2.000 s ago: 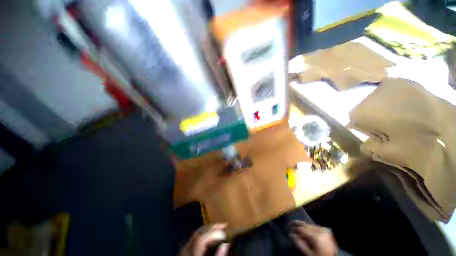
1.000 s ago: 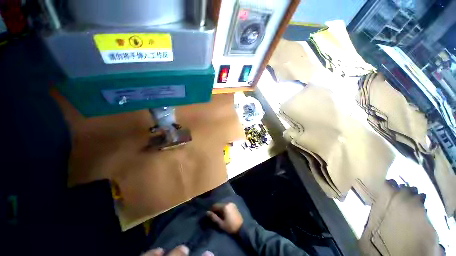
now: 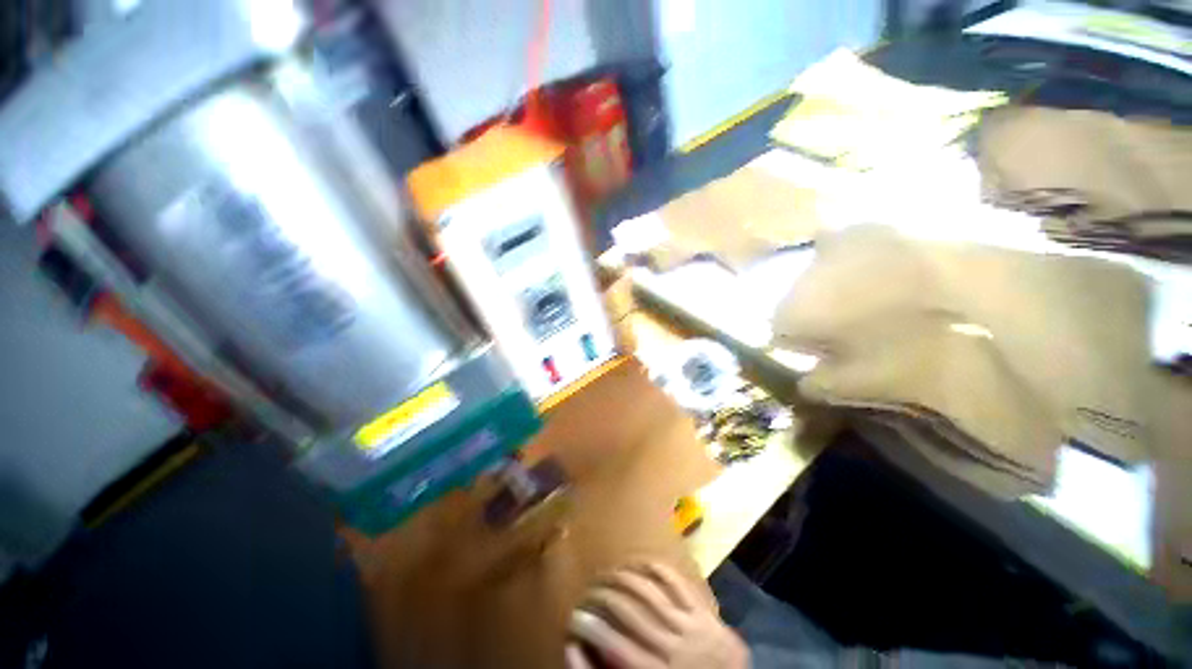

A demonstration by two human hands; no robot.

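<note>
The brown leather panel (image 3: 628, 451) lies flat on the press base, under the press head. The small dark press head (image 3: 527, 494) is low, at or just above the panel; blur hides whether they touch. My right hand (image 3: 654, 621) is at the panel's front right part, palm down with fingers bent. Blur hides whether it grips the edge or only rests there. My left hand is not in view. The silver cylinder (image 3: 262, 248) and green block (image 3: 438, 464) of the press stand above the panel.
A control box (image 3: 523, 275) with orange top stands behind the panel. Right of the panel are a round tub (image 3: 703, 370), a pile of metal fittings (image 3: 745, 429) and a yellow piece (image 3: 688, 515). Brown panel stacks (image 3: 941, 327) and a yellow stack (image 3: 869, 111) lie on the white table.
My right hand has come from my lap up to the panel's front part. My left hand has gone out of view. The camera view has tilted and shifted.
</note>
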